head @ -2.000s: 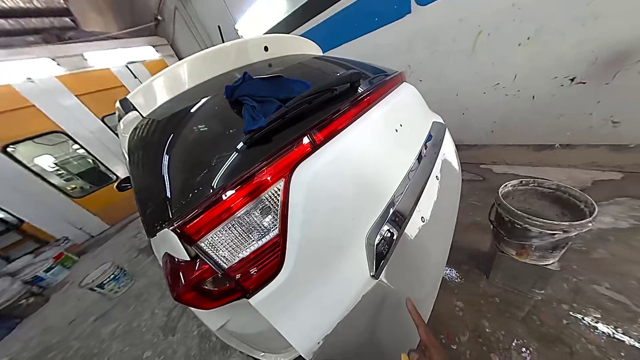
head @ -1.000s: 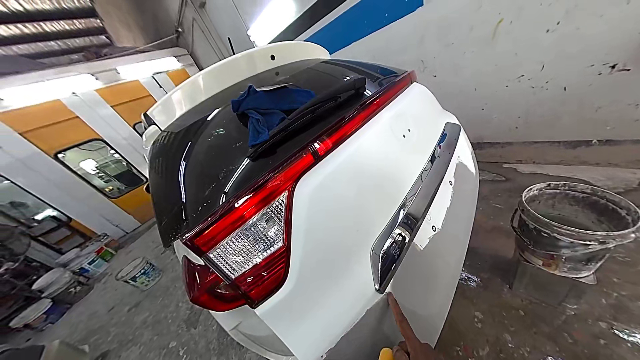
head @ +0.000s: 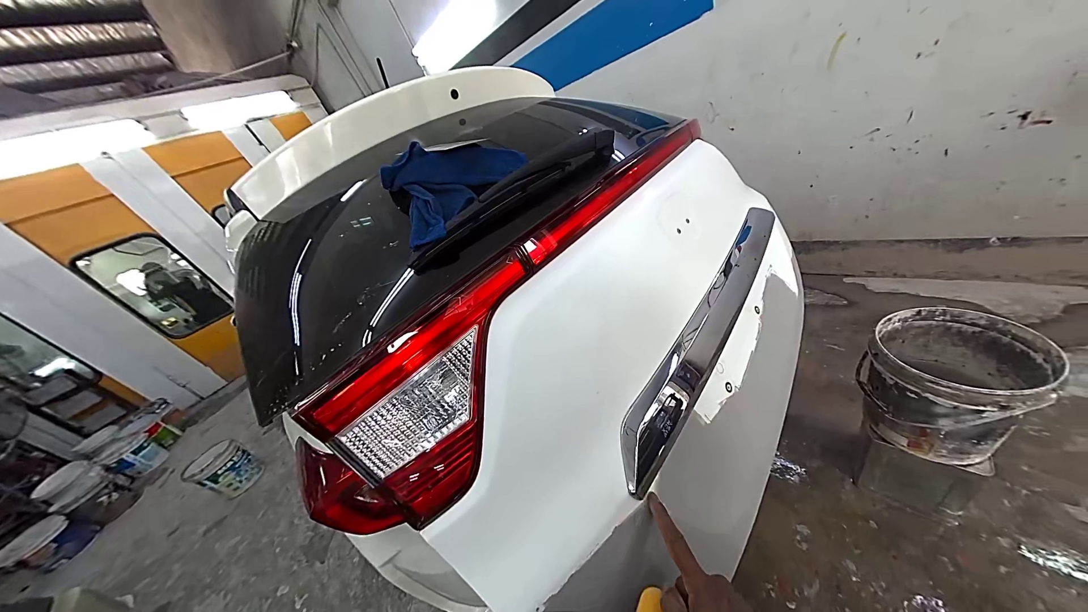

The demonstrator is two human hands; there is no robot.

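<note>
At the bottom, my right hand (head: 697,586) points its index finger up to the lower end of a chrome trim strip (head: 680,387) on a white car tailgate (head: 569,365). Its other fingers are curled against a yellow object (head: 649,600), mostly cut off by the frame edge. Below the trim lies a dull grey area (head: 714,484) with a ragged white border and small holes. A red and clear tail light (head: 416,416) sits left of the panel. On the dark rear window, a blue cloth (head: 446,183) lies against the wiper (head: 518,191). My left hand is not in view.
A dirty bucket (head: 926,425) stands on a block (head: 914,480) at the right, over wet floor. Several paint tubs (head: 223,467) are on the floor at left. Behind the car are a stained wall (head: 892,144) and orange and white panels (head: 191,166) with windows.
My right hand has moved up from the grey area below the trim, and its fingertip is now at the trim's lower end. The blue cloth has stayed on the window.
</note>
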